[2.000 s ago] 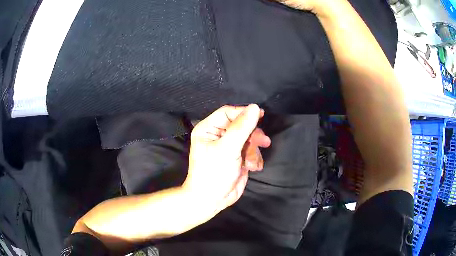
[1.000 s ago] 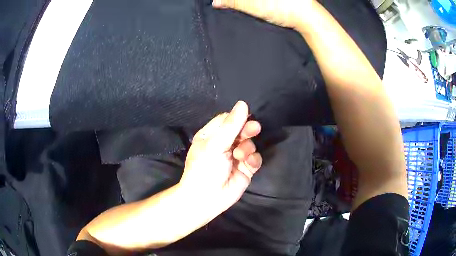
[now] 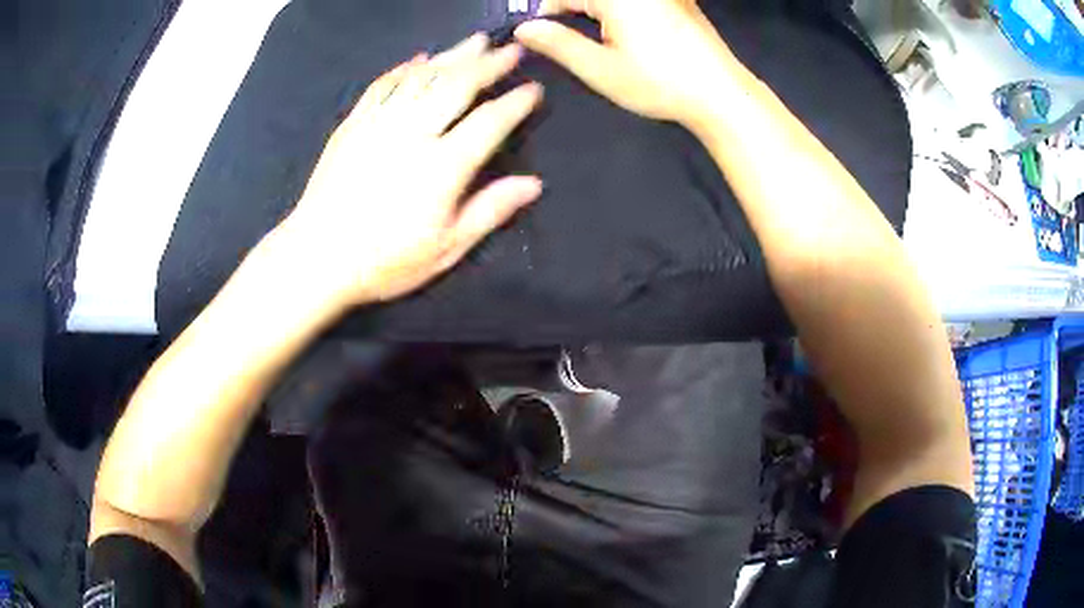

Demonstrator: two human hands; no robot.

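A large black garment panel [image 3: 618,226] covers the table and reaches its front edge. My left hand [image 3: 416,178] lies flat on the panel left of the middle, palm down with fingers apart. My right hand [image 3: 630,54] is at the top centre on the cloth, its thumb pointing left; its other fingers are partly cut off by the top edge, so I cannot tell if they pinch the cloth. A small part of the presser foot [image 3: 518,6] shows at the top edge beside the right fingertips.
White table surface [image 3: 119,238] shows at the left. Small tools, one with red handles [image 3: 989,200], and a blue item [image 3: 1034,36] lie at the right. A blue plastic basket [image 3: 999,416] stands at the lower right. Dark cloth hangs at the left.
My left hand has moved up from the table's front edge and opened flat onto the panel. My right hand has come slightly down and left into view since the oldest frame.
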